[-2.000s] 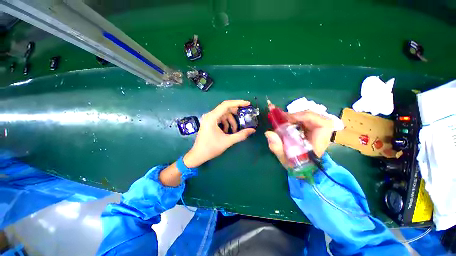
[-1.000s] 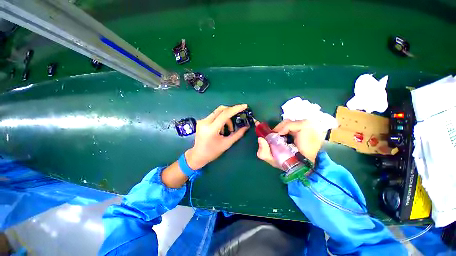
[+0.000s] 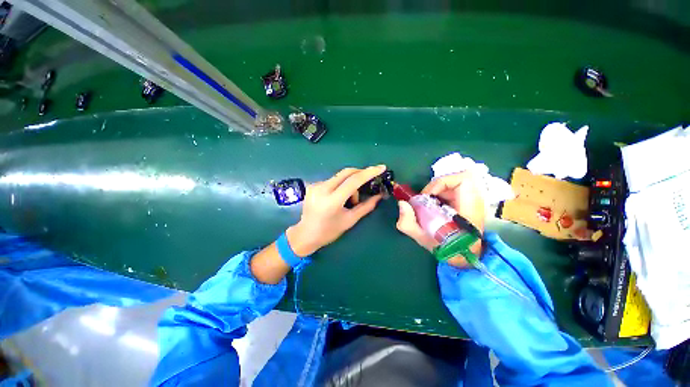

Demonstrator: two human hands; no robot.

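Note:
My left hand (image 3: 337, 208), bare with a blue wrist strap (image 3: 288, 249), holds a small black assembly (image 3: 374, 186) between thumb and fingers above the green worktop. My right hand (image 3: 458, 204) holds the red dispensing syringe (image 3: 433, 217) like a pen, with its green cap (image 3: 457, 245) toward my wrist. The syringe's red end is at the right side of the assembly. The needle tip is too small to tell whether it touches. Another black assembly (image 3: 289, 192) lies on the worktop just left of my left hand.
Black assemblies lie near a metal post (image 3: 189, 72) and on the belt (image 3: 454, 53). White tissues (image 3: 560, 151) and a cardboard piece (image 3: 546, 198) with red spots lie to the right. The black dispensing controller (image 3: 605, 257) stands at the far right under paper sheets (image 3: 666, 234).
The syringe has moved left from apart to the held assembly's side. The held assembly has been tilted from facing up. The view has shifted slightly.

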